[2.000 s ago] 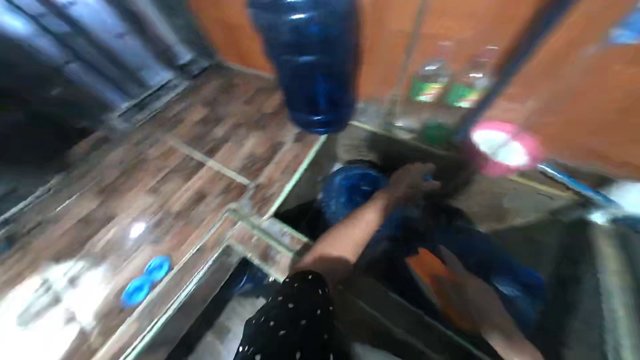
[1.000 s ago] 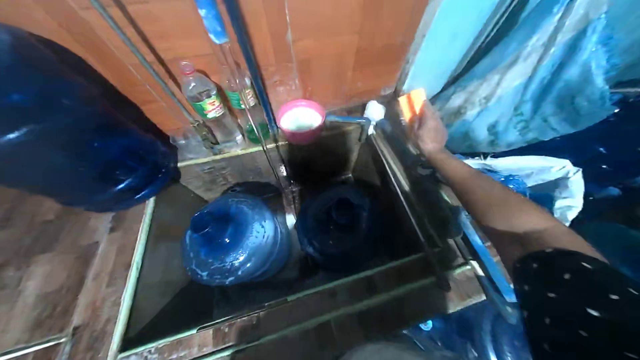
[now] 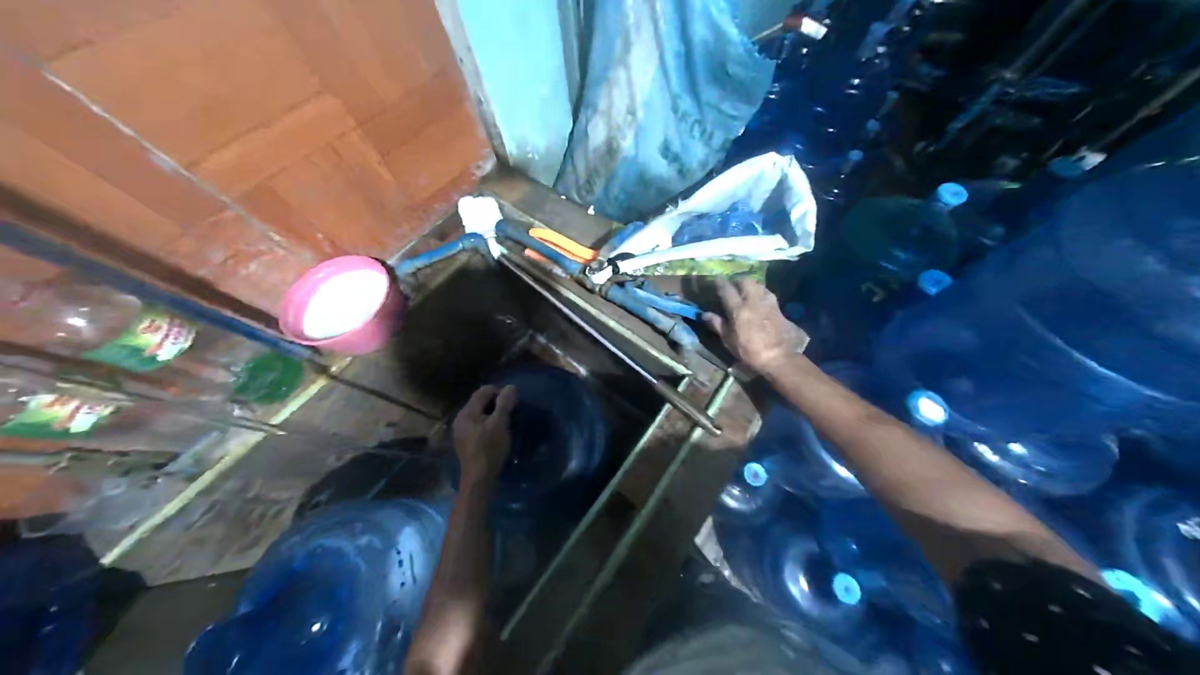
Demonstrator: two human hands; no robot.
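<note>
My left hand (image 3: 483, 427) is at the top of a dark blue water jug (image 3: 553, 431) standing in the tiled basin; its fingers are curled, and whether they grip the jug is unclear. My right hand (image 3: 755, 323) reaches past the basin's right rim, fingers spread, beside a blue pipe or handle (image 3: 670, 305) and just below a white sack (image 3: 797, 202) that holds blue plastic pieces. Any contact with the pipe cannot be told. Another blue water jug (image 3: 328, 581) lies at the lower left. An orange object (image 3: 562, 246) rests on the ledge by the pipes.
A pink tub of white contents (image 3: 336, 298) sits on the back ledge near green-labelled plastic bottles (image 3: 145, 339). A metal rod (image 3: 609, 347) lies along the basin rim (image 3: 647, 459). Several capped blue jugs (image 3: 806, 562) crowd the right side. A blue cloth (image 3: 647, 103) hangs behind.
My right hand held an orange sponge-like block near the pipes one second ago and has since let it go. My left hand has come into view over the dark jug. The view has swung right.
</note>
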